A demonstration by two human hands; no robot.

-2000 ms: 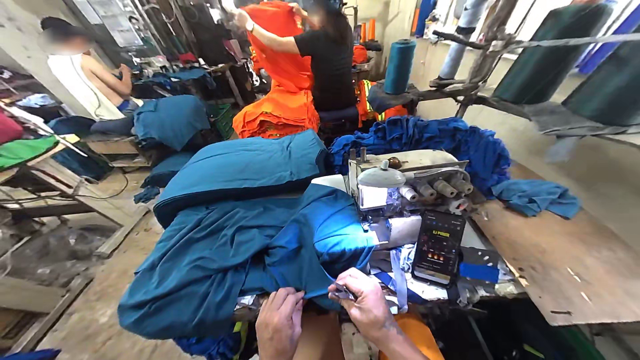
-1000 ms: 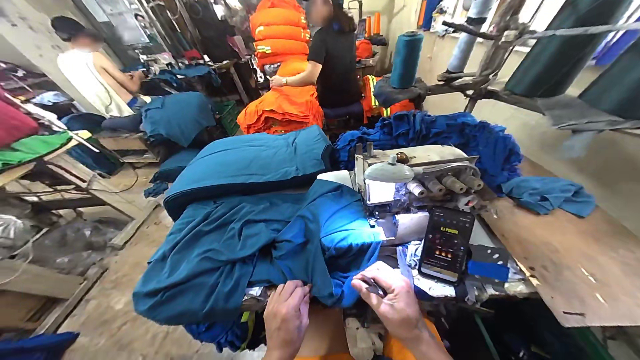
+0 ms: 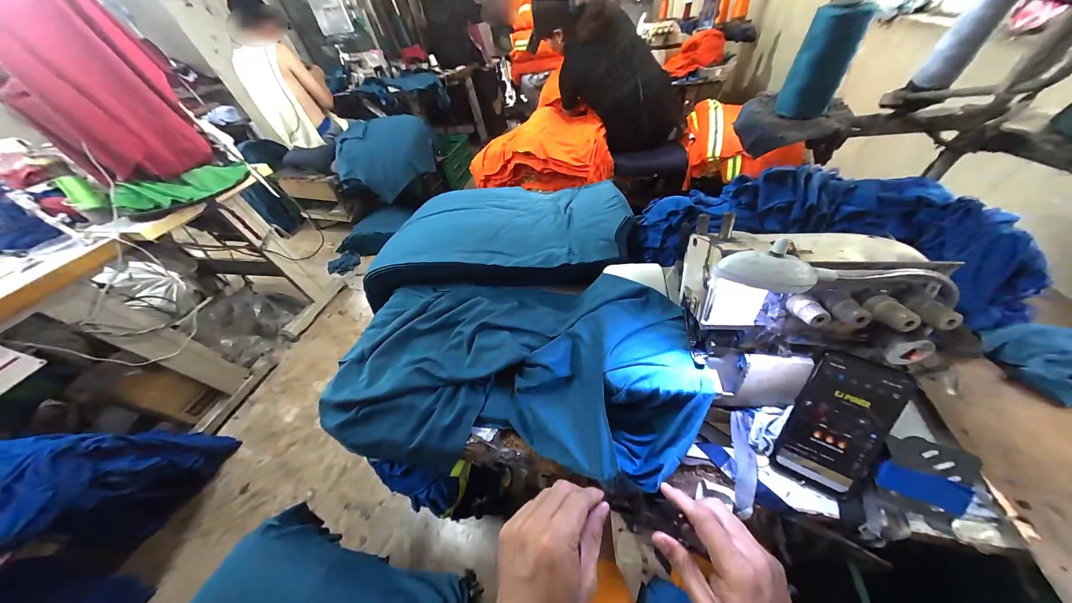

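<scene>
Teal fabric [image 3: 469, 360] is spread over the sewing machine table, its right part lit bright blue beside the overlock sewing machine [image 3: 804, 260]. My left hand [image 3: 553, 540] is at the cloth's lower edge with fingers curled together; whether it pinches anything is hidden. Just right of it, my right hand [image 3: 724, 544] has its thumb and forefinger apart, the forefinger tip close to the cloth edge. A small shiny metal piece lies by its fingers, too unclear to name. Behind the spread cloth rests a thick folded stack of teal fabric [image 3: 502, 230].
A smartphone [image 3: 842, 423] leans among scraps right of the cloth. Gathered blue fabric [image 3: 888, 209] is heaped behind the machine. More teal cloth [image 3: 310, 561] hangs low at left. Two people, one by orange garments [image 3: 548, 151], work farther back.
My right hand's fingers have spread; a small dark tool was in it earlier. The person in black has bent toward the orange garments. The view has swung left.
</scene>
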